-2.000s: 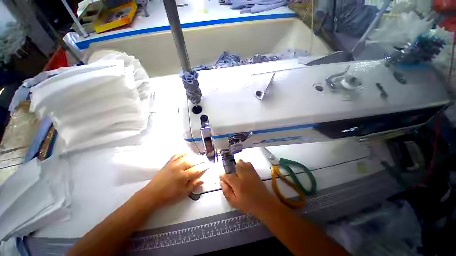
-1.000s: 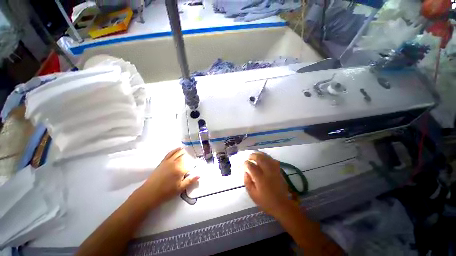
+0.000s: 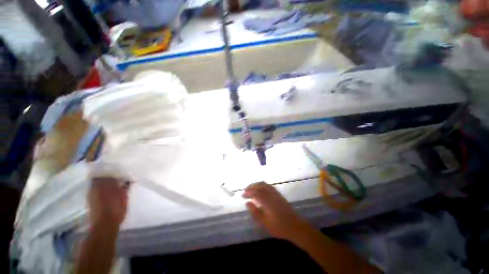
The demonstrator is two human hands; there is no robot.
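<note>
A white fabric piece lies across the table left of the needle, blurred, with its right end trailing toward the front edge. My left hand, blurred, is closed at the piece's left front edge, beside the loose white pieces; its fingertips are hard to see. My right hand rests on the table in front of the needle area, fingers slightly curled and apparently empty. The sewing machine has its presser foot area behind my right hand, with no hand at it.
Scissors with orange and green loops lie right of my right hand. A tall white stack stands at left rear. A grey post rises behind the machine head. A cream trough is behind, with a yellow tray beyond.
My left hand has moved from beside the needle to the far left, and the white piece has shifted with it. My right hand has moved slightly left and toward the front. The view has shifted.
</note>
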